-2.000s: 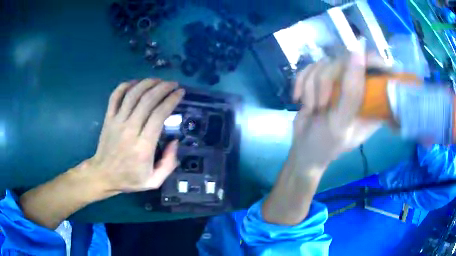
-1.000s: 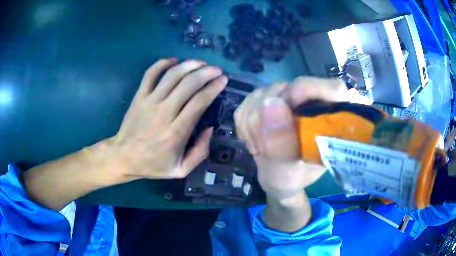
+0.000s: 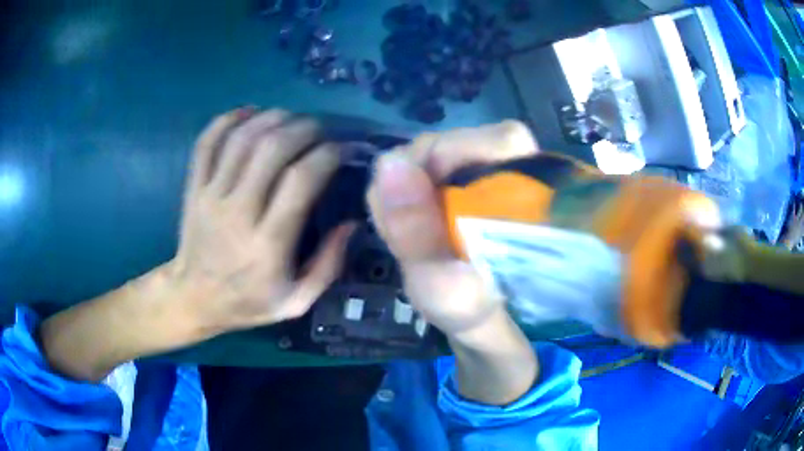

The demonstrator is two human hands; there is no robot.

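A black flat housing (image 3: 375, 328) with small white squares lies at the near edge of the dark green mat. My left hand (image 3: 256, 220) rests over its left side, fingers slightly bent and thumb on or close to it; whether it grips the housing is hard to tell. My right hand (image 3: 445, 225) is closed around the orange electric screwdriver (image 3: 564, 238), held above the housing's right side. The screwdriver's tip and the upper right part of the housing are hidden behind my right hand.
Small black parts (image 3: 441, 57) lie in a loose heap beyond the housing, with small shiny parts (image 3: 322, 57) left of them. A white-topped screw feeder (image 3: 652, 88) stands at the far right. A blue-sleeved arm of another person (image 3: 749, 357) shows at the right.
The screwdriver in my right hand has come from beside the feeder to above the housing. The housing was uncovered more before. The view has also shifted.
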